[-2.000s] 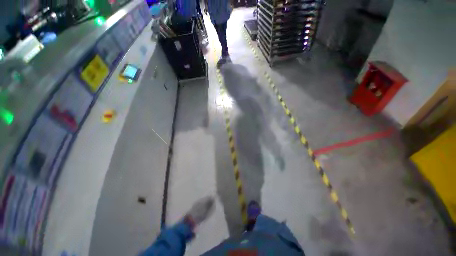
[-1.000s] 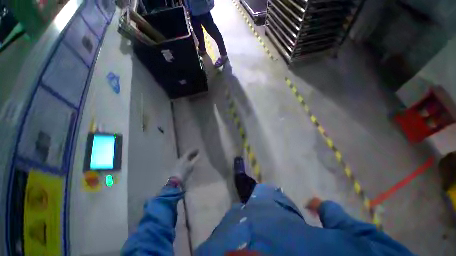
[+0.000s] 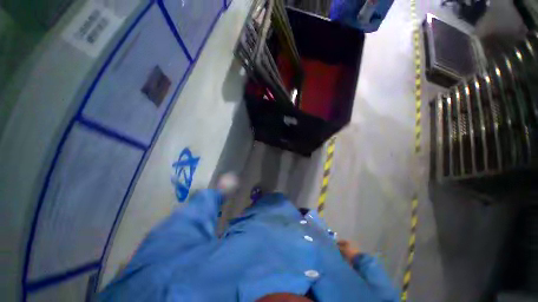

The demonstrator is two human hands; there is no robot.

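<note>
A deep black crate (image 3: 283, 127) with a red inside stands ahead, a little left of the aisle tape. Several flat metal-edged carriers (image 3: 271, 53) stand on edge at its left side. My left hand (image 3: 228, 182), in a pale glove, hangs low beside the machine; it is small and blurred, and its fingers cannot be made out. My right hand (image 3: 348, 249) is bare, low by my jacket at the lower centre right, and partly hidden by the sleeve. Neither hand touches the crate.
A long pale machine (image 3: 203, 133) with blue-edged panels runs along the left. A rack (image 3: 484, 124) with many metal shelves stands at the right, a low dark platform (image 3: 451, 50) behind it. Yellow-black tape (image 3: 326, 177) marks the floor. A person's blue sleeve (image 3: 368, 15) shows beyond the crate.
The view has moved forward along the aisle. The crate and rack are much closer, and the machine's lit screen and the red box have left the view. Both hands stay low.
</note>
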